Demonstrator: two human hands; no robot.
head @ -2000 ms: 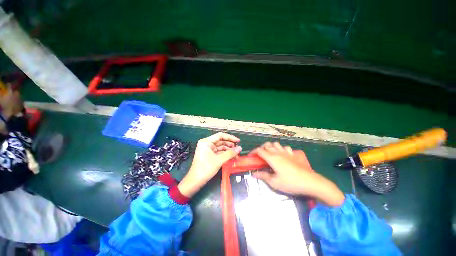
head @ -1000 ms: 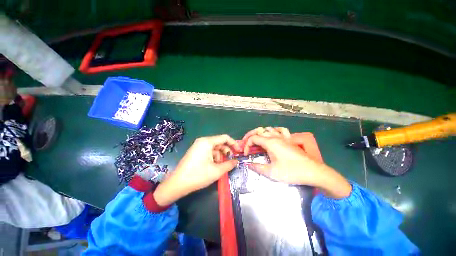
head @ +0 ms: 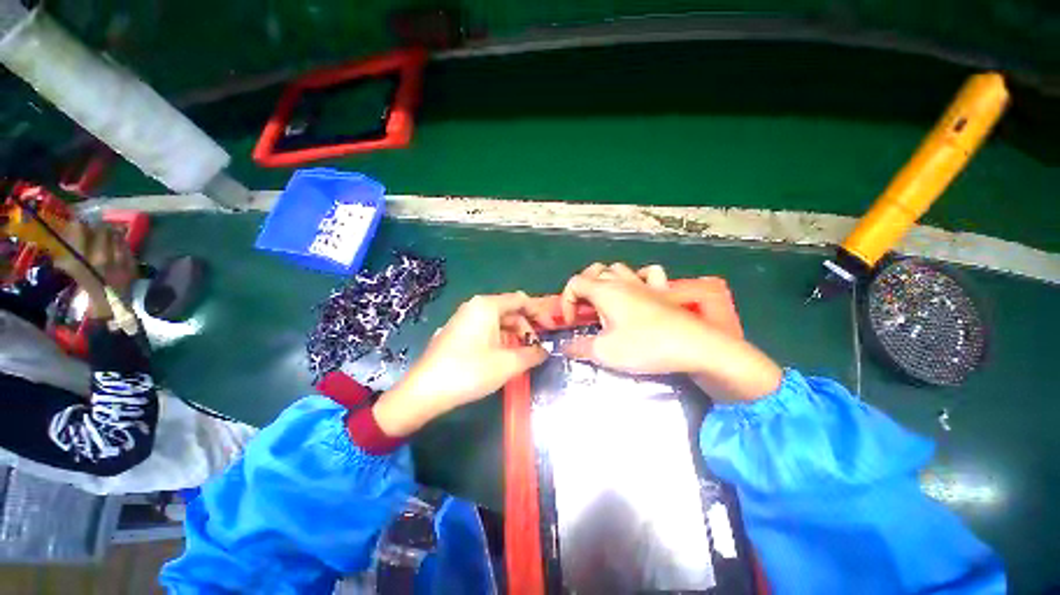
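Note:
A tablet with a bright silvery plate lies in a red frame in front of me. My left hand is at the top left corner of the tablet, its fingertips pinching a tiny dark part. My right hand lies over the frame's top edge, thumb and fingers at a small dark and silvery strip at the tablet's top end. The fingers hide much of that end, so the exact shape of the part cannot be told.
A blue bin holds white bits, beside a dark-and-white pile. A yellow screwdriver stands by a round screw dish. Another red frame lies on the conveyor. A person's arm is at left.
The view has shifted. My hands stay at the tablet's top end, fingers slightly moved. The screwdriver has swung to a steeper angle. The person's arm at left shows more fully.

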